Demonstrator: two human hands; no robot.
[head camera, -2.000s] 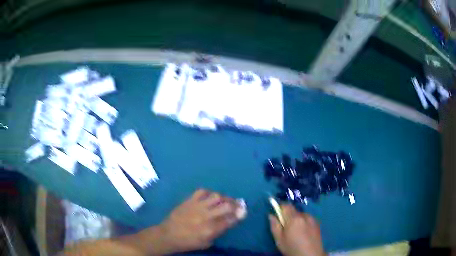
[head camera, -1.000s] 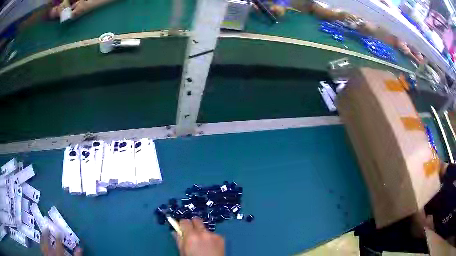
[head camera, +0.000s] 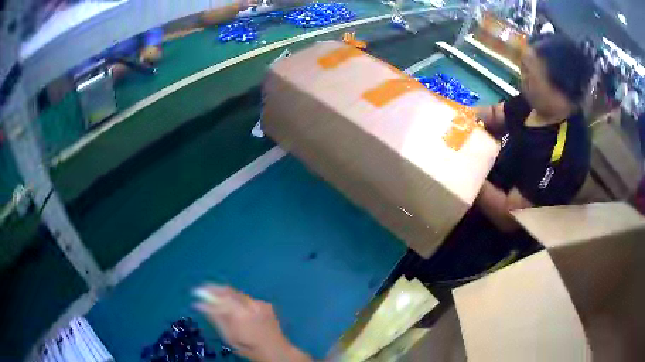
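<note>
My right hand (head camera: 244, 322) is over the bench near the bottom middle, blurred. A short pale piece, likely the tool's handle, shows at its fingertips. The pile of black inserts (head camera: 180, 343) lies just left of it, cut by the lower edge. The row of white housings (head camera: 76, 342) shows in part at the bottom left corner. My left hand is out of the picture.
A large taped cardboard carton (head camera: 375, 141) sits at the bench's far right part, beside a person (head camera: 544, 141) in dark clothing. An open carton (head camera: 520, 311) is at the lower right. A metal upright (head camera: 53, 205) stands left. Blue pieces (head camera: 318, 14) lie on the opposite bench.
The view has swung right, so the white heap and my left hand are gone from the picture. My right hand is now right of the black pile, raised off it. The person and open carton have come into view.
</note>
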